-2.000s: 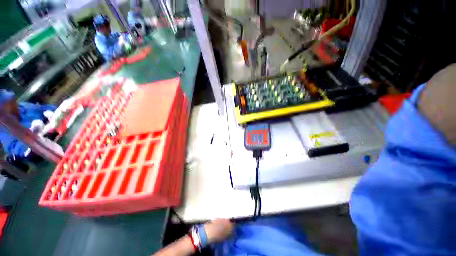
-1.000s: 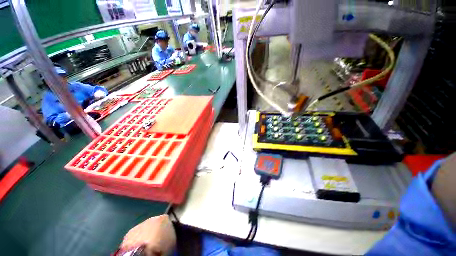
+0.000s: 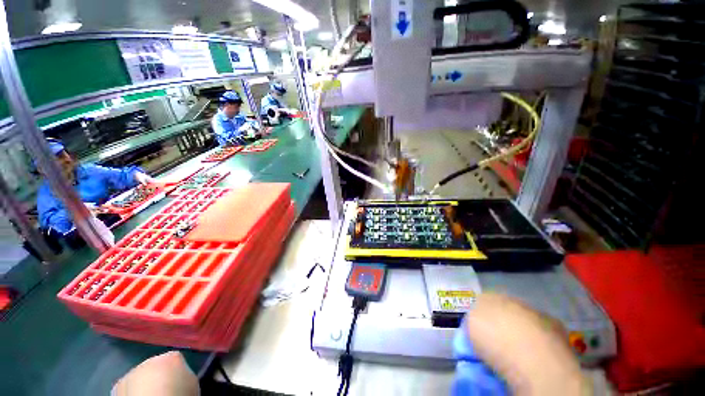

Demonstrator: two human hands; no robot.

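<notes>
The black fixture with a yellow front edge [image 3: 413, 252] lies on the grey machine base and holds rows of green circuit boards [image 3: 410, 224]. The orange-brown machine head [image 3: 402, 172] is just behind and above the boards. My right hand [image 3: 526, 344] is a blurred shape in front of the base, with blue cloth beside it; its fingers cannot be made out. My left hand [image 3: 157, 377] is blurred and cut off by the bottom edge, below the tray stack. The handheld controller [image 3: 366, 280] lies on the base at the fixture's front left.
Stacked red compartment trays [image 3: 166, 294] stand on the green bench, partly filled, with a flat red-orange sheet [image 3: 240, 213] on top. Red trays [image 3: 641, 309] are at the right. A black cable [image 3: 345, 363] hangs over the base's front. Several people in blue sit along the bench.
The view has tilted up and shows more of the gantry. My right hand has come in front of the base, where before only the blue sleeve and arm showed at right. My left hand is lower, more cut off.
</notes>
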